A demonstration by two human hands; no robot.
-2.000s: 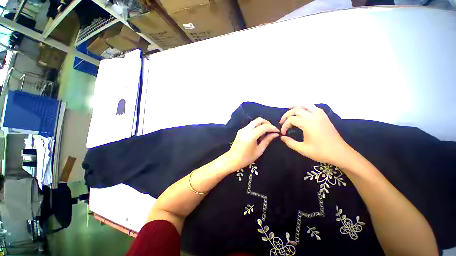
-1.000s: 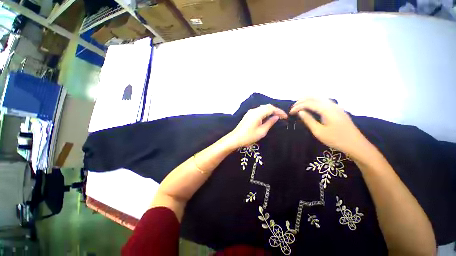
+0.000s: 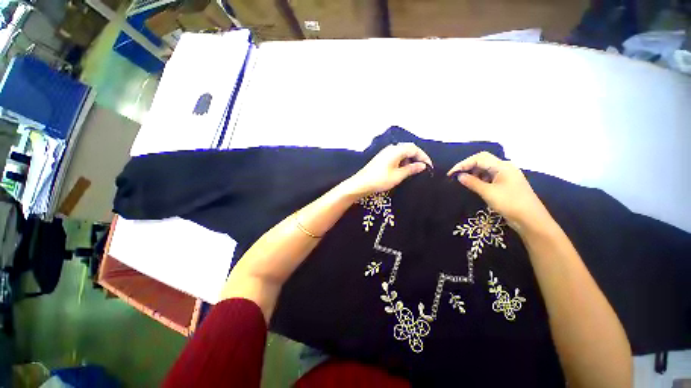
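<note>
The black blouse (image 3: 424,235) lies spread on the white table, its sleeves out to both sides. Pale embroidery (image 3: 482,227) and a stepped trim line show on its chest. My left hand (image 3: 394,167) pinches the black fabric at the left side of the neck opening. My right hand (image 3: 489,180) pinches the fabric at the right side, with a small gap between the two hands. Whether a small tool or thread is in the fingers cannot be told.
The white table (image 3: 341,91) reaches back to cardboard boxes (image 3: 333,19). White folders (image 3: 189,95) lie at its left end. A reddish-brown compartment (image 3: 144,292) is below the left edge. Clear plastic (image 3: 659,45) is at the far right back.
My hands have moved apart from their meeting point at the neck. The view has shifted, so the blouse shows higher in the picture and more of the reddish compartment shows.
</note>
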